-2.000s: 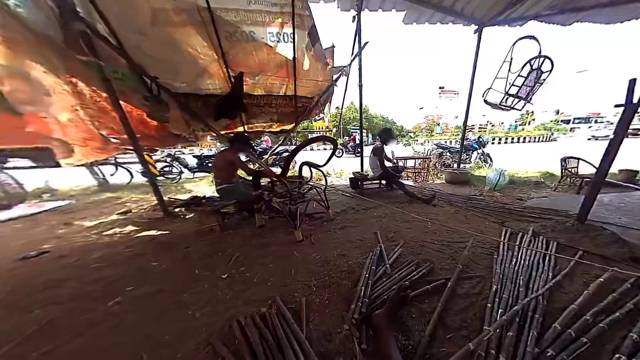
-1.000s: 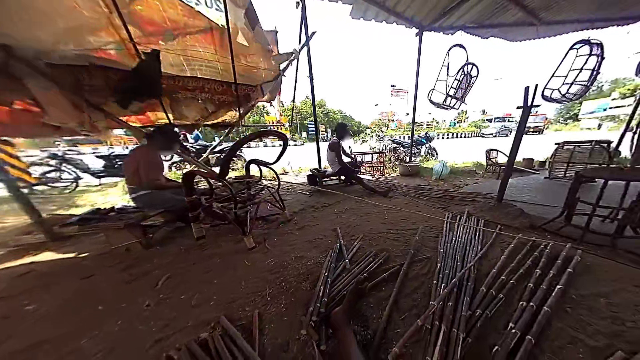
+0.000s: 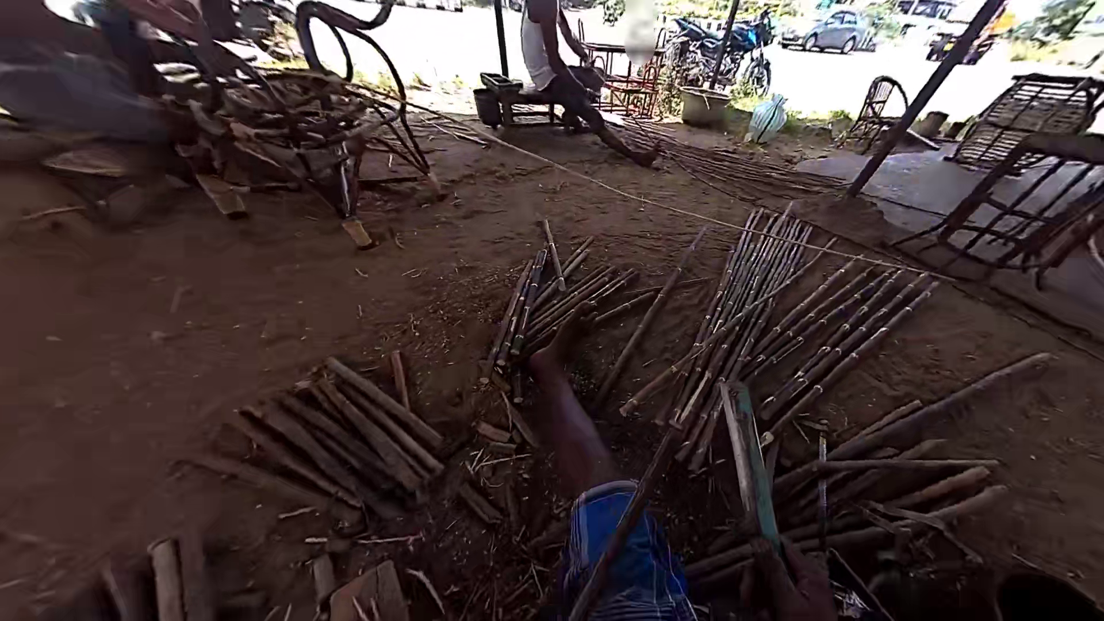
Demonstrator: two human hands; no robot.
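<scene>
My right hand (image 3: 798, 582), dark against the ground, is at the lower right around the lower end of a long wooden piece (image 3: 752, 461) with a green side. A thin upright strip (image 3: 822, 487) shows just right of it; whether the two are joined cannot be told. A dark cane pole (image 3: 630, 522) slants across my blue shorts (image 3: 604, 509); its lower end runs out of view. My left hand is out of view. My outstretched bare leg (image 3: 573, 427) reaches a bundle of short cane pieces (image 3: 561, 297). Longer jointed canes (image 3: 750, 293) lie to its right.
Cut sticks (image 3: 345, 431) lie at the left, thicker poles (image 3: 914, 483) at the right. A bent-cane frame (image 3: 319, 121) stands back left beside a blurred person. Another person (image 3: 552, 60) sits on a low bench. A cord (image 3: 621, 191) crosses the ground. Cane furniture (image 3: 1026, 198) stands right.
The view has swung right and down. My right hand and the green-sided wooden piece have come into view, along with the pole across my shorts.
</scene>
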